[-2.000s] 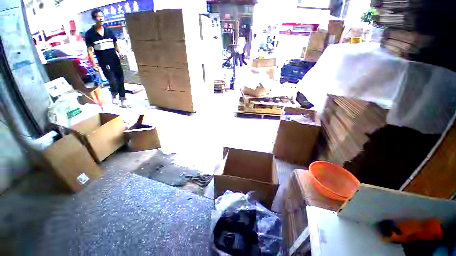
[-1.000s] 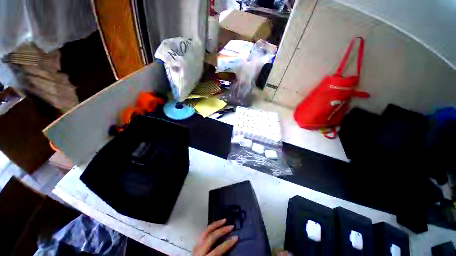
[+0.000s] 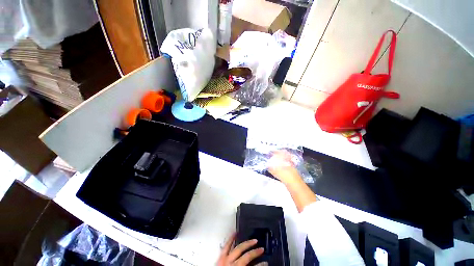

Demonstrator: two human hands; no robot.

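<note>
A black insert tray (image 3: 261, 221) lies on the white bench at the bottom centre, its centre cavity showing no white item. My left hand (image 3: 241, 253) rests on its near left part, fingers spread; the picture's lower edge cuts it off. My right hand (image 3: 280, 162) reaches over the clear plastic bag (image 3: 257, 158) behind the tray; its fingers are overexposed, so whether they hold anything is unclear. More black trays stand to the right, one with a white item (image 3: 381, 256) in its centre, partly behind my right sleeve.
Tall stacked black inserts (image 3: 140, 179) stand at left. A long black strip (image 3: 343, 179) crosses the bench. Black boxes (image 3: 434, 150) are heaped at right. A red tote bag (image 3: 345, 106), light-blue round lid (image 3: 188, 111), orange rings (image 3: 152, 102) and white printed bag (image 3: 193, 65) are behind.
My right arm has come into view and reached out to the clear bag. The tray under my left hand has shifted slightly right. The view has moved slightly.
</note>
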